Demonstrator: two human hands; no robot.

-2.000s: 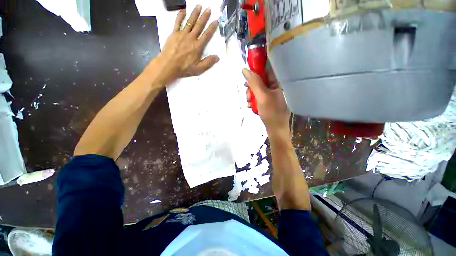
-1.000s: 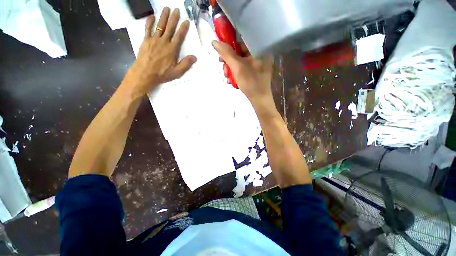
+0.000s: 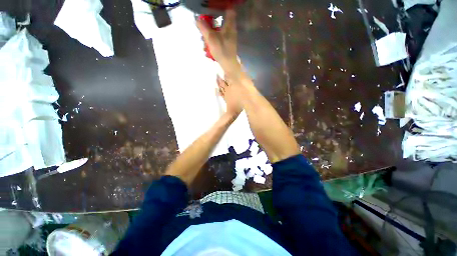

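Observation:
The white fabric stack (image 3: 183,75) lies as a long strip down the table in front of me. The cutting machine's motor housing (image 3: 213,5) is cut off by the top edge. My right hand (image 3: 221,42) is around the red machine handle (image 3: 209,53) just below it, over the strip's right edge. My left hand (image 3: 231,95) is low at the strip's right edge, crossed by my right forearm. Its fingers are mostly hidden, so its grip is unclear.
Cut pieces (image 3: 32,105) lie at left and another white piece (image 3: 87,25) at upper left. A pale pointed tool (image 3: 72,165) lies near them. Small offcuts (image 3: 253,167) lie by the near edge. A scrap bundle (image 3: 433,110) is at right. A scrap bucket (image 3: 75,243) stands below left.
The motor housing and my right hand have moved away, up the view. My left hand has left its flat place on the fabric and moved right, under my right forearm. The view has shifted.

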